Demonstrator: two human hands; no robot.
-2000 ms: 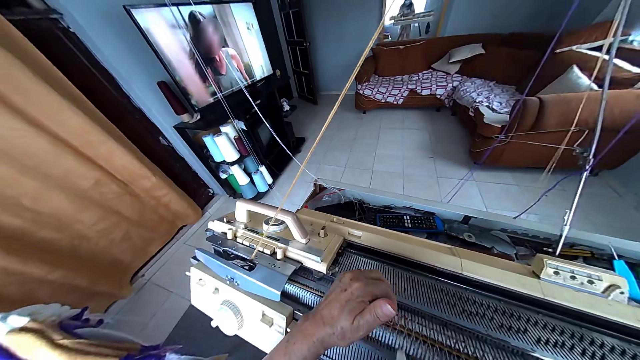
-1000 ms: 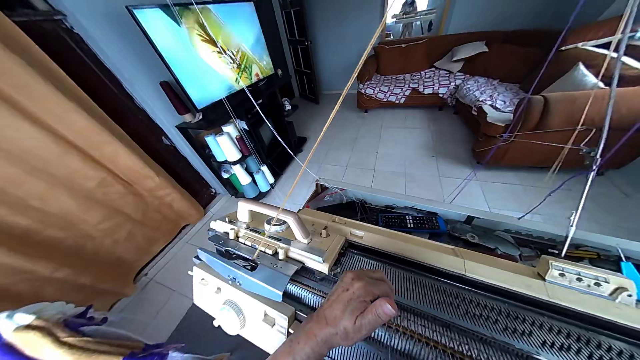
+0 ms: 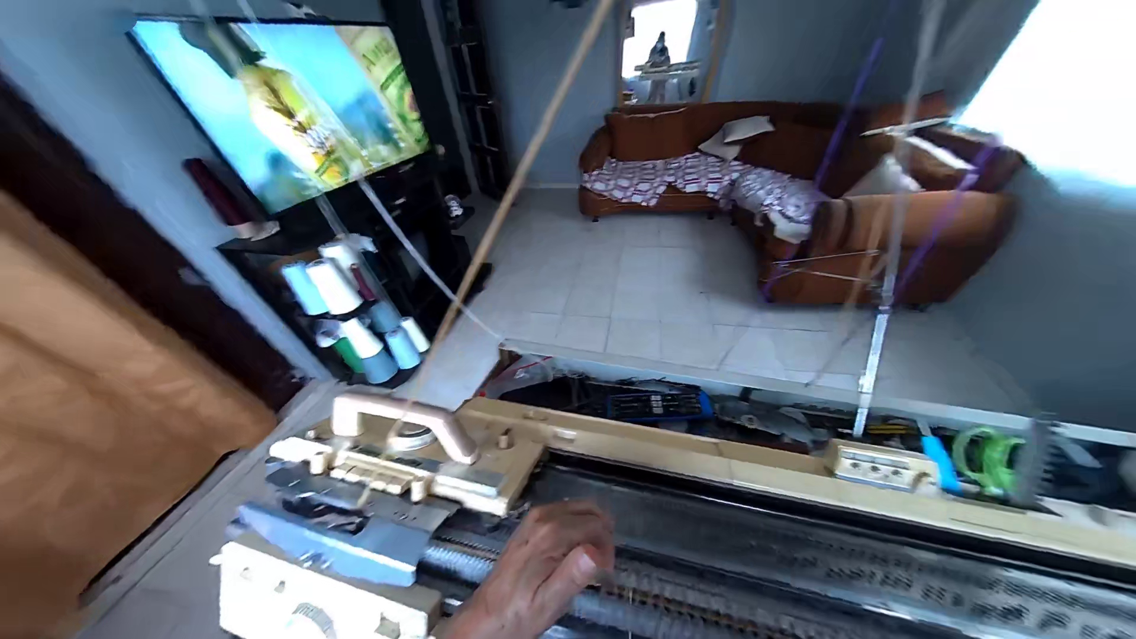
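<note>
My left hand [image 3: 555,564] reaches in from the bottom edge, back up and fingers curled, over the needle bed [image 3: 701,577] of a knitting machine; whether something is between its fingers is hidden. Just left of the hand sits the machine's carriage [image 3: 510,453] with its curved handle [image 3: 404,413]. A tan yarn [image 3: 524,169] runs down from above to the carriage. Below the carriage are a blue-grey metal plate [image 3: 333,543] and a cream carriage part with a dial [image 3: 311,617]. Knitted stitches or yarn show blurred between the beds. My right hand is out of view.
A cream box with dials [image 3: 879,466] stands on the rear rail. Behind the rail lie a remote control [image 3: 657,406], a green coil [image 3: 985,457] and other tools. Yarn cones [image 3: 333,288] stand below a television [image 3: 293,106]. A brown sofa [image 3: 652,138] is farther back. Purple yarns [image 3: 945,222] hang at right.
The view has shifted to the right. My left hand stays curled over the needle bed beside the carriage. The picture on the television has changed.
</note>
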